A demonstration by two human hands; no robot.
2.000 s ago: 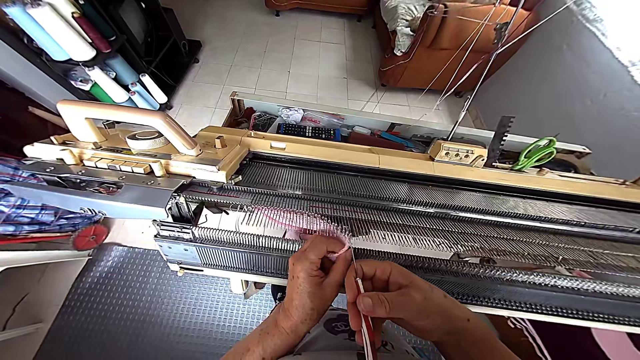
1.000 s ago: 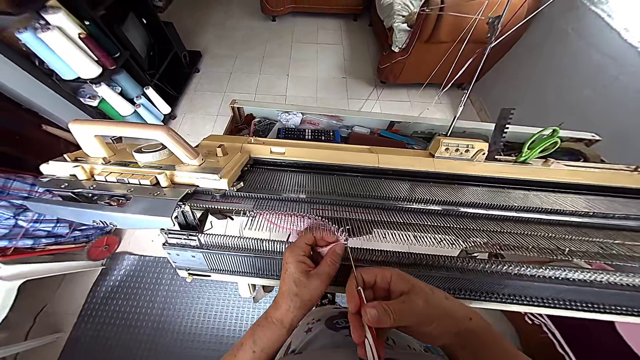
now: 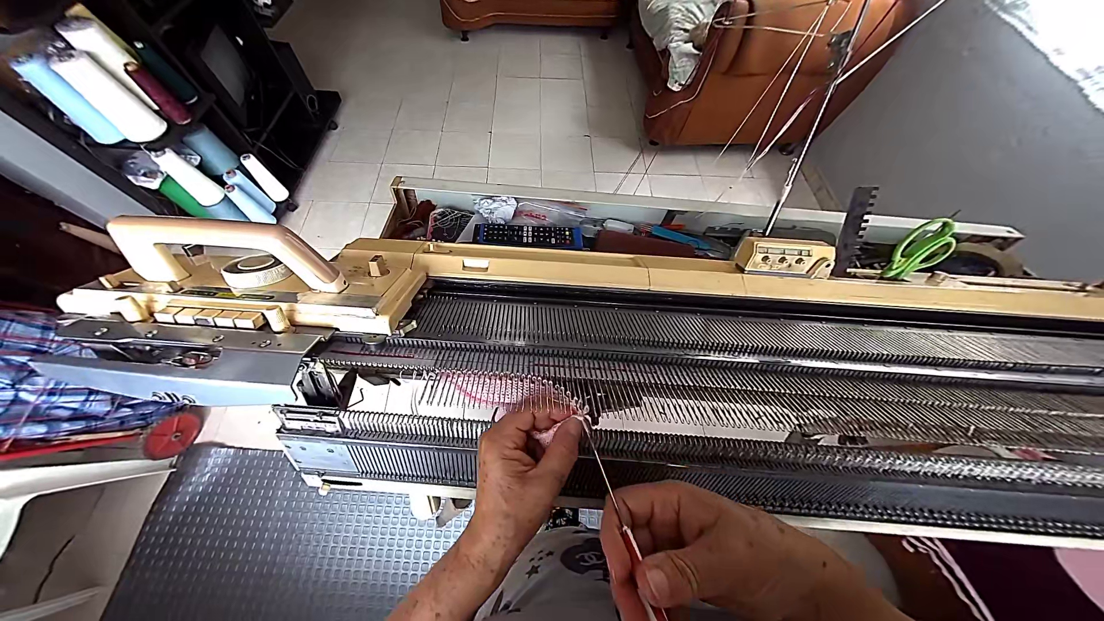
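My left hand (image 3: 526, 457) pinches the edge of a pink knitted fabric (image 3: 509, 392) that hangs on the needles of a knitting machine's needle bed (image 3: 733, 397). Low in the view, my right hand (image 3: 681, 548) holds a thin metal hook tool with a red handle (image 3: 631, 545). The shaft of this tool slants up and left, and its tip is at the fabric edge by my left fingertips. Whether a loop sits on the tip is too small to tell. The machine's carriage, with a beige handle (image 3: 228, 233), rests at the left end of the bed.
Behind the bed runs a long tray (image 3: 690, 211) holding a remote control (image 3: 528, 235) and small items. Green-handled scissors (image 3: 921, 248) lie at the right, near a thin yarn mast (image 3: 798, 164). Yarn cones (image 3: 108, 82) stand on a dark rack at left.
My left hand stays at the fabric edge. My right hand has lowered slightly from the bed since two seconds ago, and more of the tool's metal shaft shows between the hands.
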